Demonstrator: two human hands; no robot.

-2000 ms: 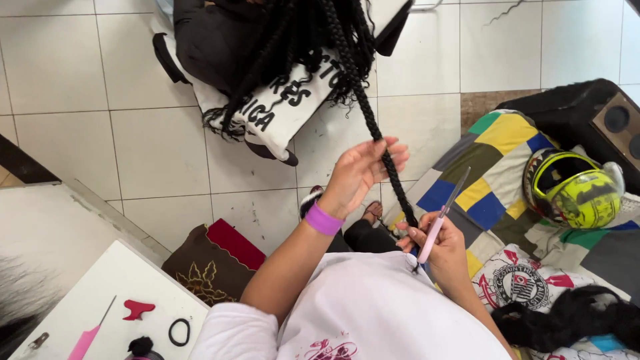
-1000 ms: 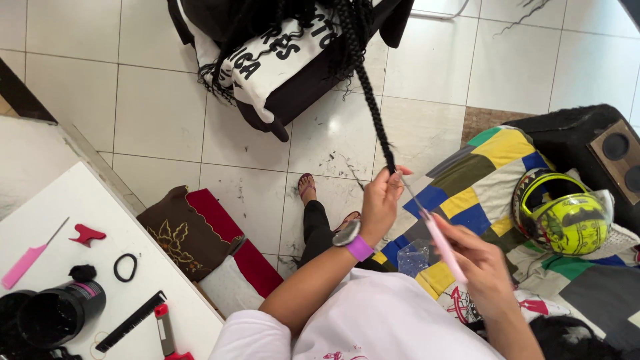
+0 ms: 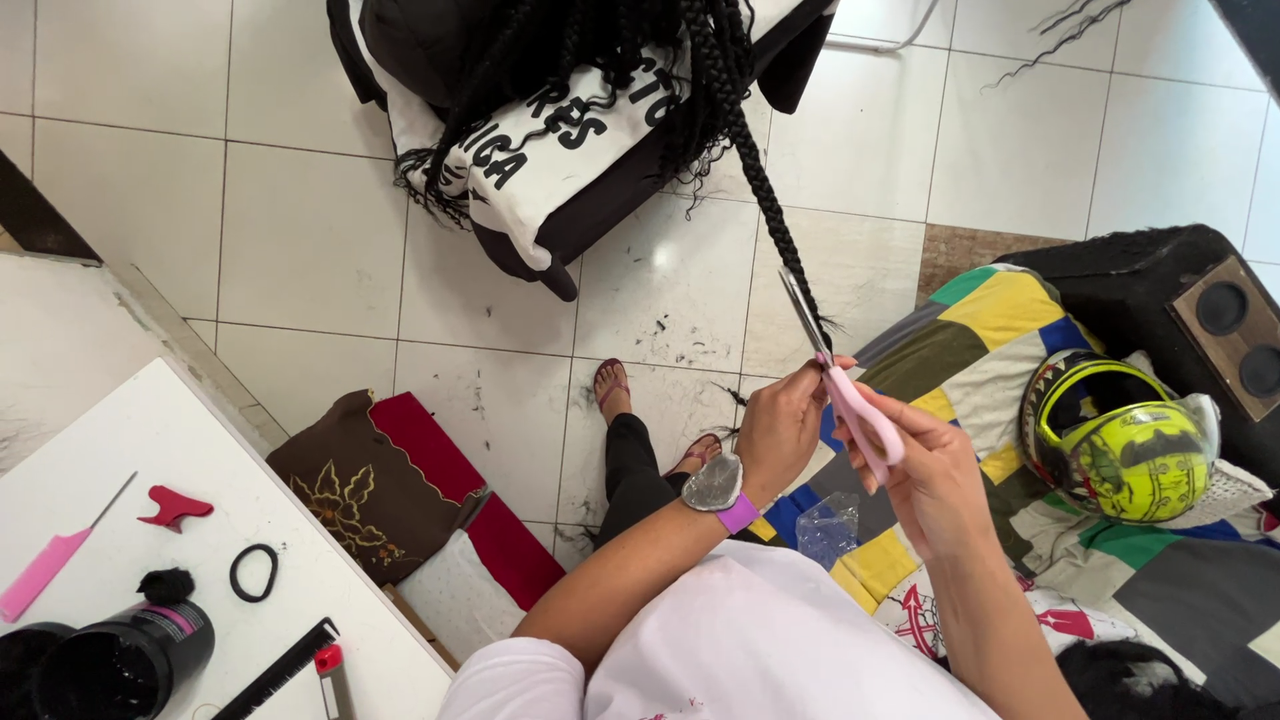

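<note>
A long black braid (image 3: pixel 765 205) hangs taut from the head of a seated person at the top of the view. My left hand (image 3: pixel 790 425) is closed on the braid's lower end, with a purple band and a grey oval piece on that wrist. Pink-handled scissors (image 3: pixel 865 425) are in my right hand (image 3: pixel 925 455), fingers at the handles. The scissor blades point up and lie alongside the braid, just above my left hand. Whether the blades touch the hair I cannot tell. More black braids (image 3: pixel 560 40) fall over a white cloth (image 3: pixel 540 170) with black lettering.
At lower left a white table (image 3: pixel 300 600) holds a pink rat-tail comb (image 3: pixel 50 570), a red hair clip (image 3: pixel 175 508), a black hair band (image 3: pixel 253 572), an uncovered black jar (image 3: pixel 105 670) and a black comb (image 3: pixel 280 670). A yellow helmet (image 3: pixel 1140 460) rests on a patchwork cover (image 3: pixel 1000 310) at right.
The scissors have swung up from pointing down beside my right hand to lying along the braid. Both hands have come close together at the braid's lower end.
</note>
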